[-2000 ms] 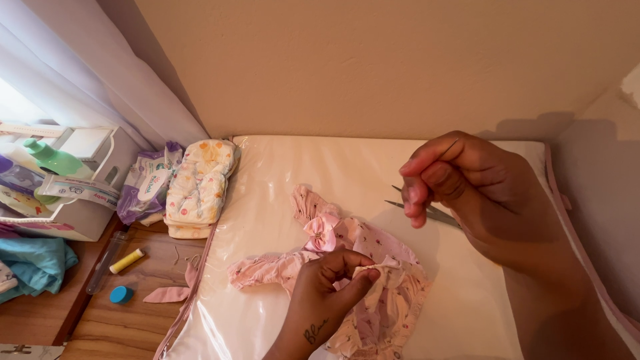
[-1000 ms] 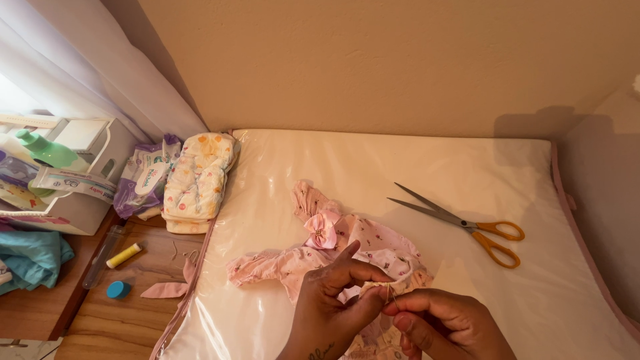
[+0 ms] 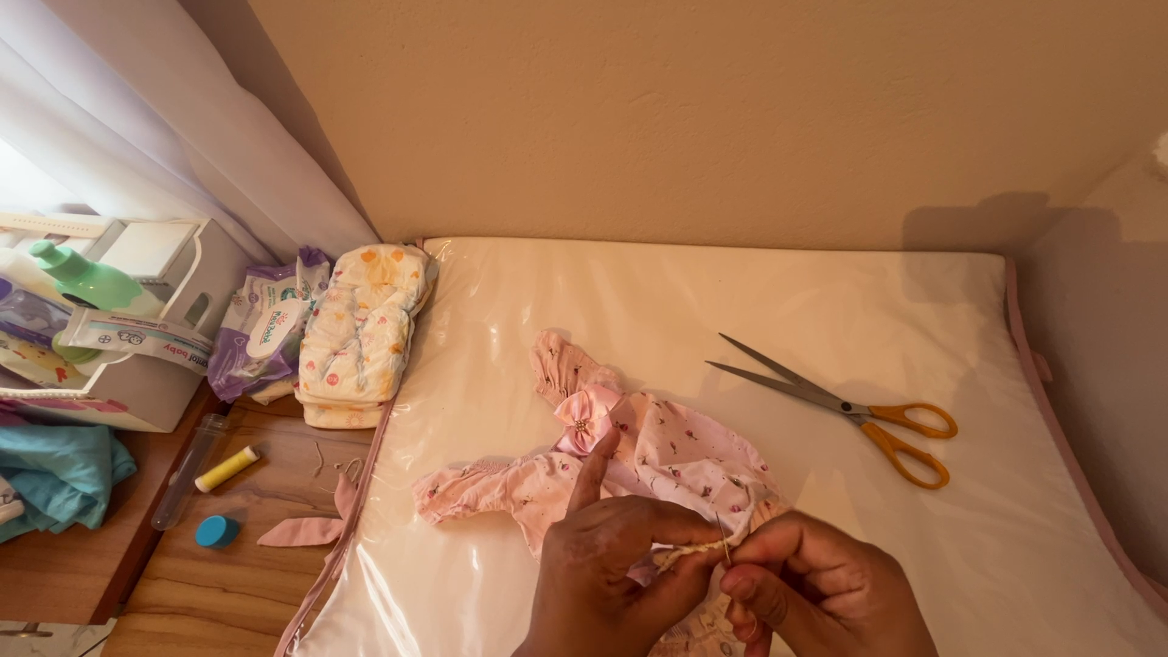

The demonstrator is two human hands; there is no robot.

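A pink floral baby garment with a satin bow lies on a plastic-covered changing mat. My left hand pinches a cream edge of the garment between thumb and fingers, its index finger stretched toward the bow. Close against it, my right hand holds a thin sewing needle upright at that edge. Part of the garment is hidden under both hands. Scissors with orange handles rest with blades parted on the mat, to the right of the garment.
Left of the mat are stacked diapers, a wipes pack and a white organizer with bottles. The wooden surface bears a yellow thread spool, a clear tube, a blue cap and a pink fabric bow. A wall stands behind.
Two seconds ago my right hand was raised over the scissors; it has come down beside my left hand at the garment's edge. My left hand has kept its pinch on the cloth.
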